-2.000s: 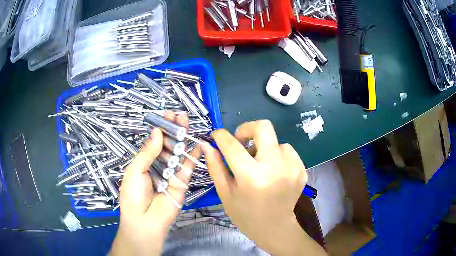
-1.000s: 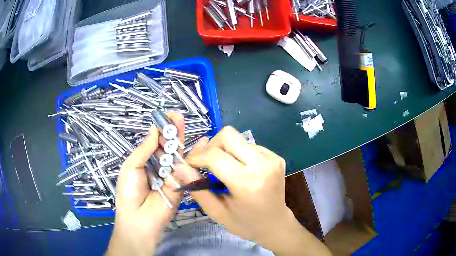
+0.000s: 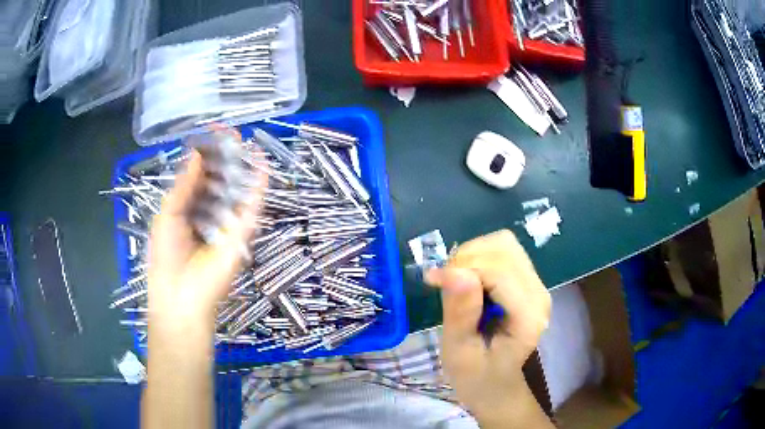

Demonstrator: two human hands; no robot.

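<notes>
My left hand [image 3: 189, 251], blurred, holds several metal shafts [image 3: 222, 188] over the left part of the blue tray [image 3: 394, 276]. The tray is heaped with loose silver shafts. My right hand [image 3: 495, 302] is right of the tray, near the bench edge, closed around a slim blue and dark pen-like tool [image 3: 491, 317], partly hidden by the fingers. A clear plastic box [image 3: 291, 84] behind the tray holds shafts in a row on white sheets.
Two red bins [image 3: 432, 75] hold loose parts at the back. Loose shafts [image 3: 545, 94], a white device [image 3: 496, 160], a black arm with yellow end [image 3: 637, 163] and paper scraps [image 3: 543, 223] lie right. Cartons [image 3: 591, 360] stand below the edge. Clear boxes [image 3: 101, 63] stand back left.
My left hand has moved up and left with the shafts. My right hand has moved right, away from them, with the tool. The whole view has shifted slightly.
</notes>
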